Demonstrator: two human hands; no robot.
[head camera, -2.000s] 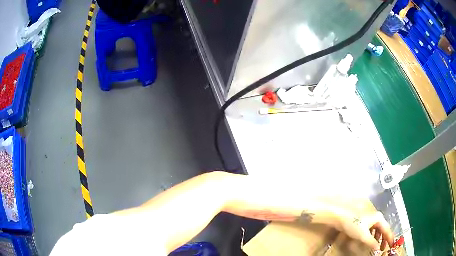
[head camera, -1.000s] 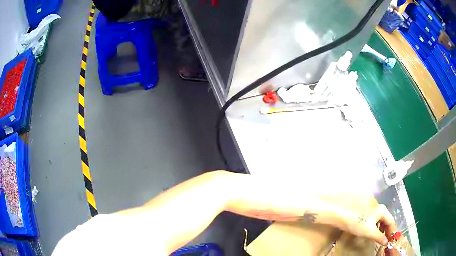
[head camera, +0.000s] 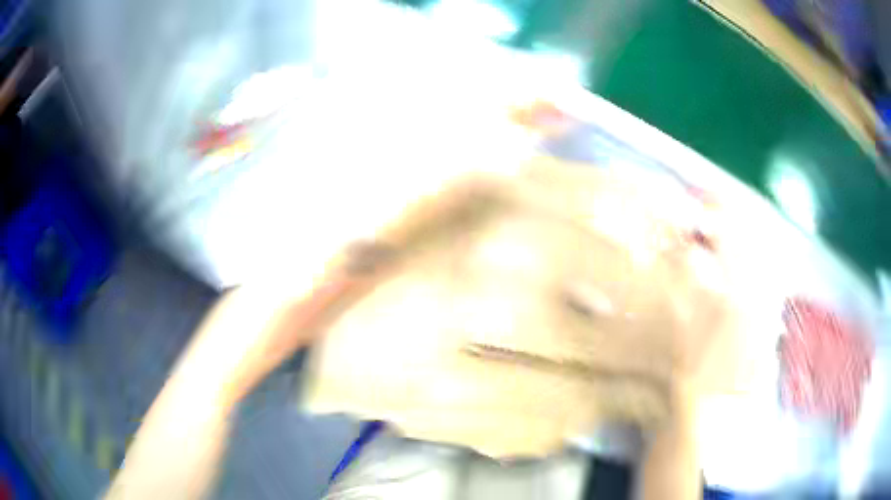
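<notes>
The whole view is blurred and overexposed. Brown cardboard (head camera: 420, 376) lies in front of me, with a dark line across it and a small dark spot. My left arm reaches over its left side, and my left hand (head camera: 484, 195) is a smear near its far edge. My right arm comes up from the bottom, with my right hand (head camera: 696, 312) at the cardboard's right side. Fingers cannot be made out. A small red thing (head camera: 699, 237) shows just beyond my right hand; whether it is held is unclear. An orange-red patch (head camera: 542, 115) lies beyond my left hand.
A dense red-pink patch (head camera: 826, 361), likely grouped figures, lies at the right. Red and yellow smears (head camera: 223, 140) sit at the bench's far left. The green conveyor belt (head camera: 699, 98) runs behind the bench. A blue stool (head camera: 59, 244) stands at left.
The view has swung right and down towards the cardboard and is now blurred. My right arm and the red-pink patch have come into view. My left arm now appears further left in the picture.
</notes>
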